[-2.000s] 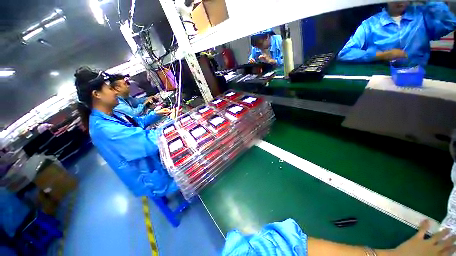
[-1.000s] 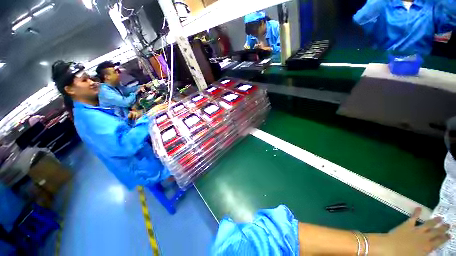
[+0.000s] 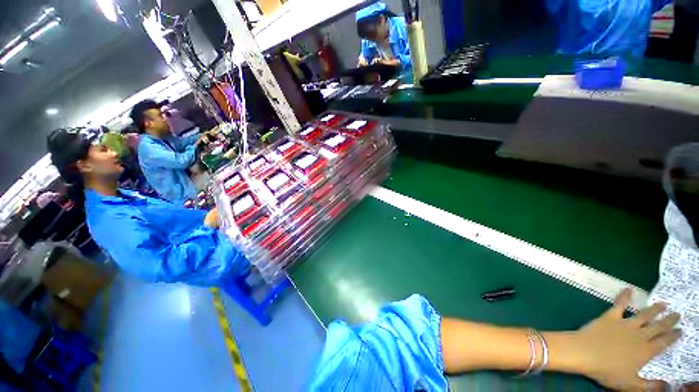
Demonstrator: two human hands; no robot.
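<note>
My left hand lies at the lower right, palm down with fingers spread, at the edge of the label strip. The fingertips rest on the strip's left part. The strip is white with rows of small dark print and rises in a curl at the right picture edge. It is cut off by that edge. A small black pen cap lies alone on the green surface, left of the hand. My right hand is not in view.
Stacked clear blister trays with red-and-white pockets stand at the bench end. A white strip crosses the bench. Beyond are a grey-beige board, blue bin and black trays. Several people in blue smocks work around.
The view has shifted, so the bench appears further left. More of the strip shows at right. My hand still lies at the strip, fingers spread. The person beside the tray stack has turned the head up.
</note>
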